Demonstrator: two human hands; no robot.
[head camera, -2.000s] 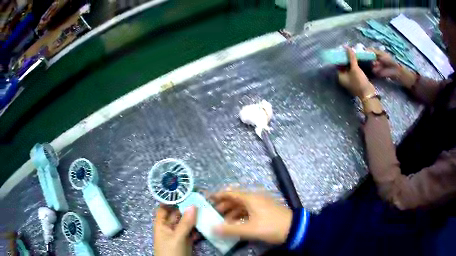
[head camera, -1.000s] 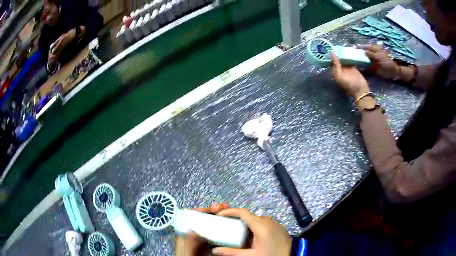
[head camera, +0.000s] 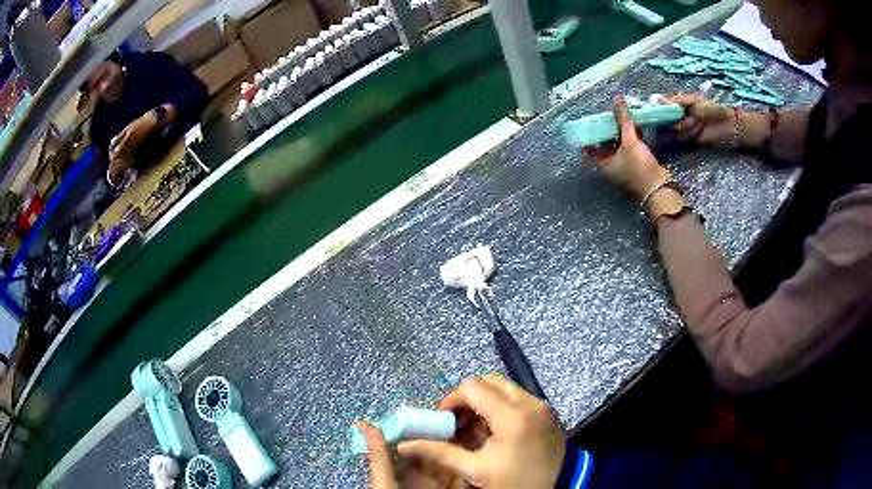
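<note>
A mint handheld fan (head camera: 421, 424) is held low in front of me, seen edge-on, so its grille does not show. My right hand (head camera: 502, 435) grips its right end. My left hand (head camera: 380, 463) is mostly cut off by the bottom edge, with a finger against the fan's left end. A padded hammer (head camera: 469, 270) with a lumpy white head lies on the bench ahead, its black grip running down behind my right hand.
Mint fans (head camera: 234, 430) and another white padded head (head camera: 163, 470) lie at the lower left. A neighbouring worker (head camera: 636, 158) holds a fan at right, near a pile of mint strips (head camera: 717, 67). A green conveyor (head camera: 316, 181) runs beyond the bench; another person (head camera: 143, 105) sits across it.
The fan in my hands has turned from grille-up to edge-on. The view has shifted, showing more across the conveyor. The neighbour's fan has turned over between the hands.
</note>
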